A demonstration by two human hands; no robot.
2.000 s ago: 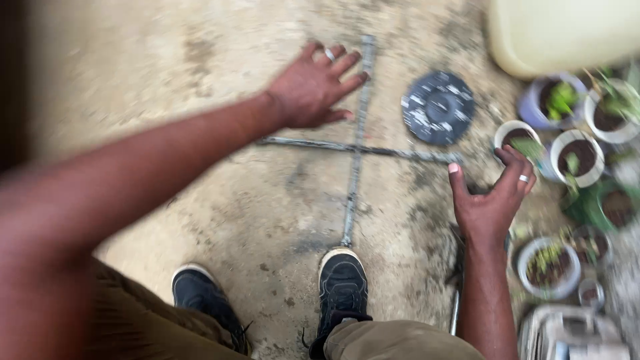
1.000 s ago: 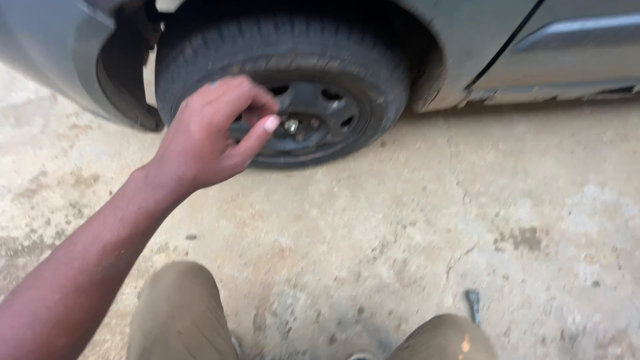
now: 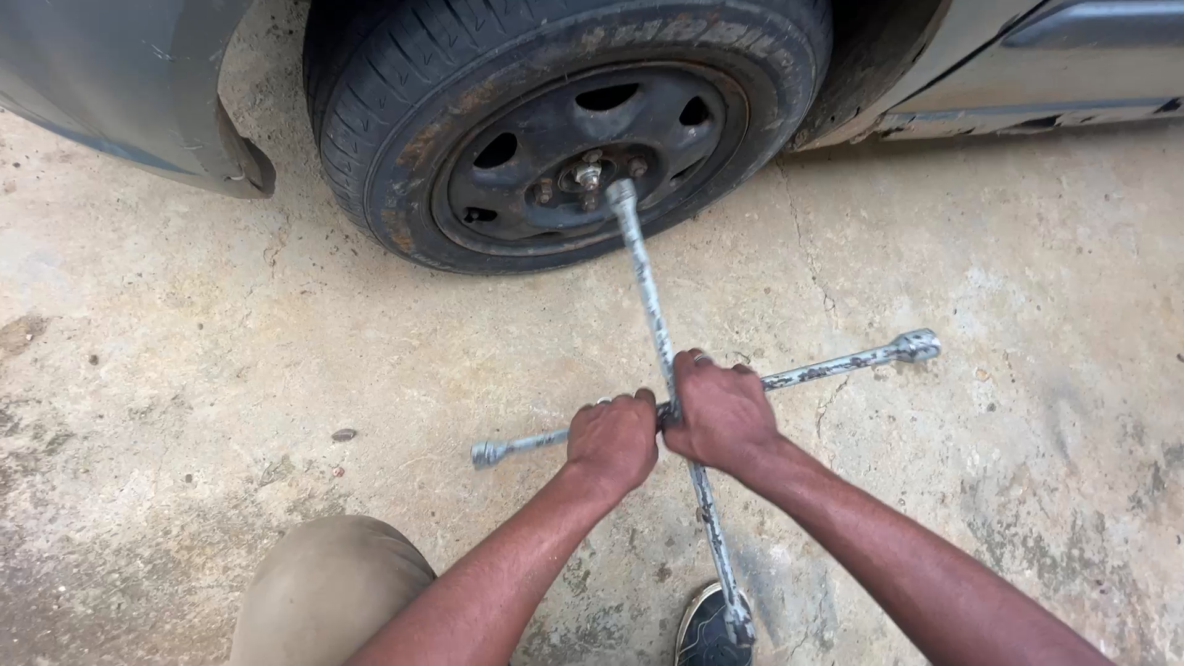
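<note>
A four-way lug wrench (image 3: 712, 518) with worn silver paint is held in both my hands near its centre. My left hand (image 3: 614, 438) grips the arm on the left of the crossing, and my right hand (image 3: 723, 407) is closed around the arm on the right, close to the hub. The wrench's far socket overlaps the lower right of the wheel's centre in view; whether it touches a lug nut I cannot tell. Rusty lug nuts (image 3: 638, 166) surround the hub of the black steel wheel (image 3: 527, 166), which carries a worn tire (image 3: 388, 176).
The car's bumper (image 3: 120, 83) is at the upper left, its lower door panel (image 3: 1073, 74) at the upper right. Stained, cracked concrete (image 3: 277, 370) lies below. My bent knee (image 3: 333, 592) and a dark shoe (image 3: 712, 629) are at the bottom.
The view has swung from the potted plants to the car wheel. One second ago a raised hand was in front of the wheel; now both hands hold the lug wrench.
</note>
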